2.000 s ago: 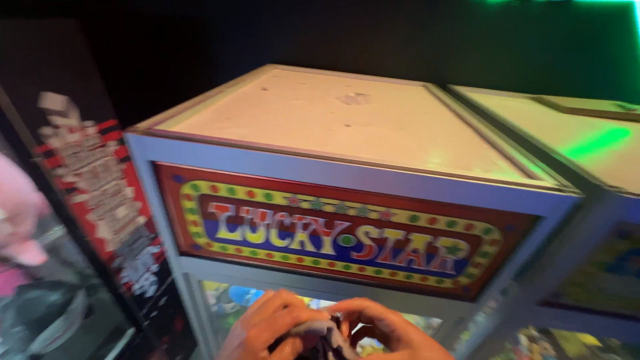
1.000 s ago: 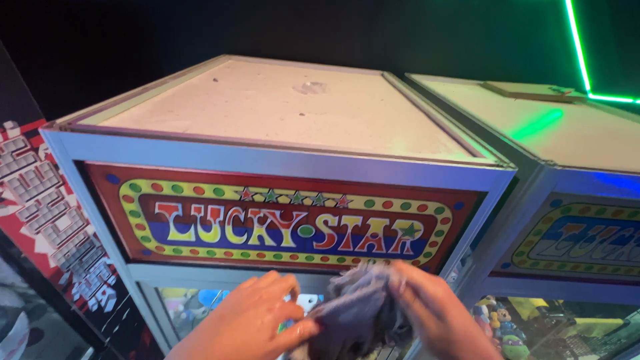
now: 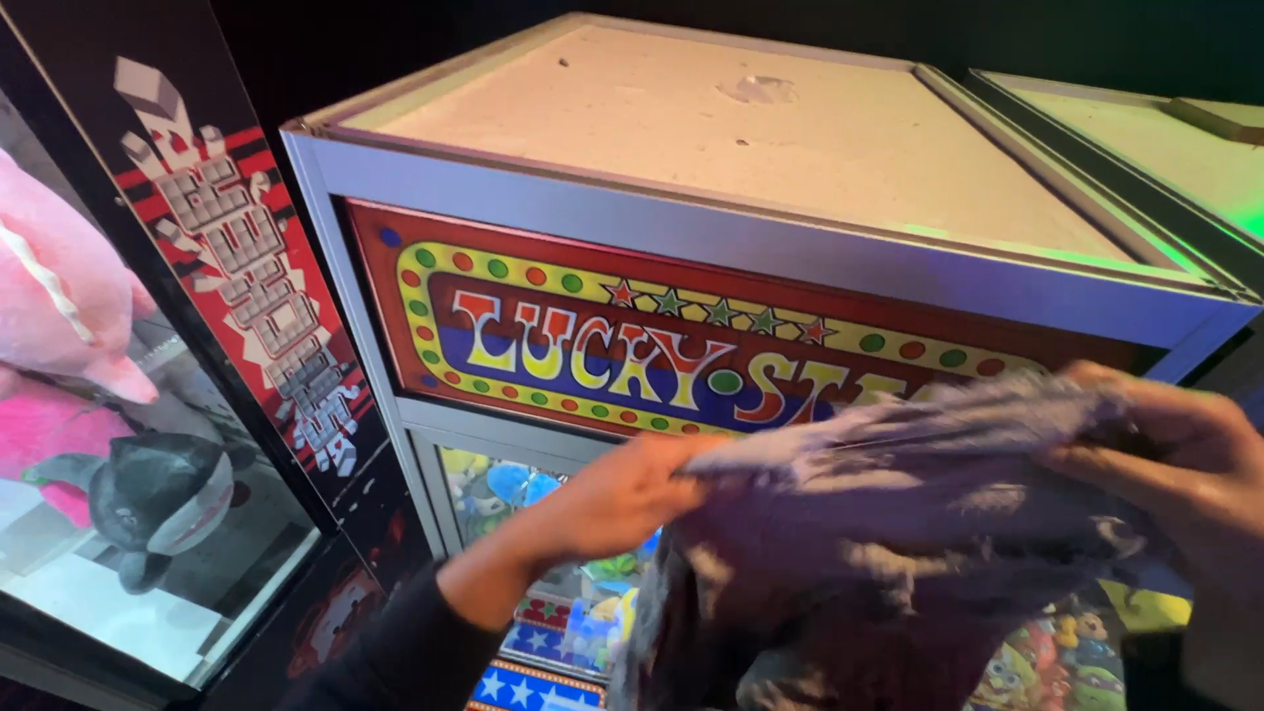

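Observation:
A grey cloth point(image 3: 889, 533), blurred and soiled-looking, hangs spread between my two hands in front of a claw machine. My left hand point(image 3: 612, 499) pinches its upper left corner, and my right hand point(image 3: 1165, 444) grips its upper right side. Behind the cloth is the machine's red and blue lettered sign panel point(image 3: 583, 346), whose right part is covered by the cloth and my right hand. Above the panel lies the machine's pale flat top point(image 3: 642, 128), marked with small dark specks and a shiny round patch. Plush toys point(image 3: 612, 612) show through the glass below.
A second machine's top point(image 3: 1086, 118) adjoins on the right, with a flat board point(image 3: 1220, 118) on it. At the left stands another cabinet with a red and black printed side panel point(image 3: 247, 267); pink plush point(image 3: 59, 276) and a grey plush shark point(image 3: 163, 494) are behind its glass.
The cloth was bunched between my hands; now it is spread out and hangs down. My hands have moved apart. The view has shifted left and closer to the machine.

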